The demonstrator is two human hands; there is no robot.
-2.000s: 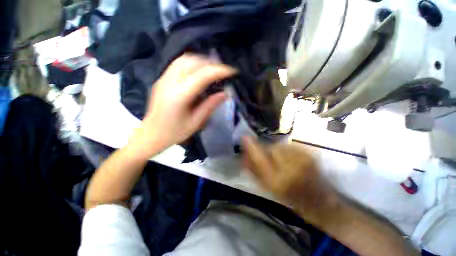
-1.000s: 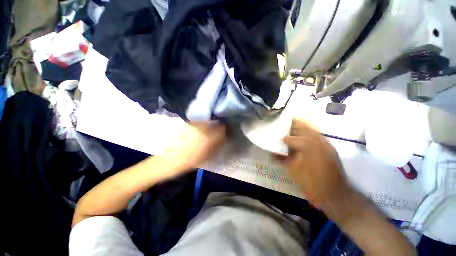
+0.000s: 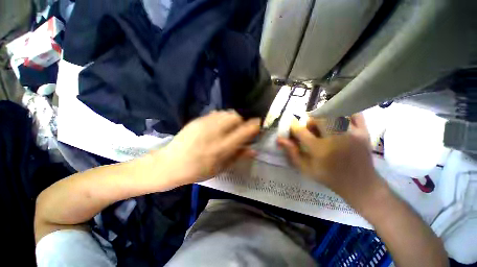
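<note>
A large dark garment [image 3: 151,68] lies bunched on the white table, left of the needle area. My left hand [image 3: 212,146] is at the garment's near edge, fingers bent together on the cloth; the edge under them is blurred. My right hand [image 3: 332,151] is just right of it, below the machine head, with thumb and fingers pinching the pale end of the work [image 3: 272,143]. The presser foot area [image 3: 299,89] is brightly lit just beyond the hands. The fingers hide most of the cloth edge.
The cream sewing machine head [image 3: 361,47] fills the upper right. Red-handled snips [image 3: 423,183] lie at right, beside white cut pieces [image 3: 463,208]. A ruler strip [image 3: 293,193] runs along the table's front edge, with a blue basket [image 3: 355,247] below. A red-and-white box [image 3: 39,44] is at upper left.
My hands have come closer together, near the presser foot. The white piece spread between them one second ago is now mostly covered by my fingers. The camera view has shifted closer to the machine.
</note>
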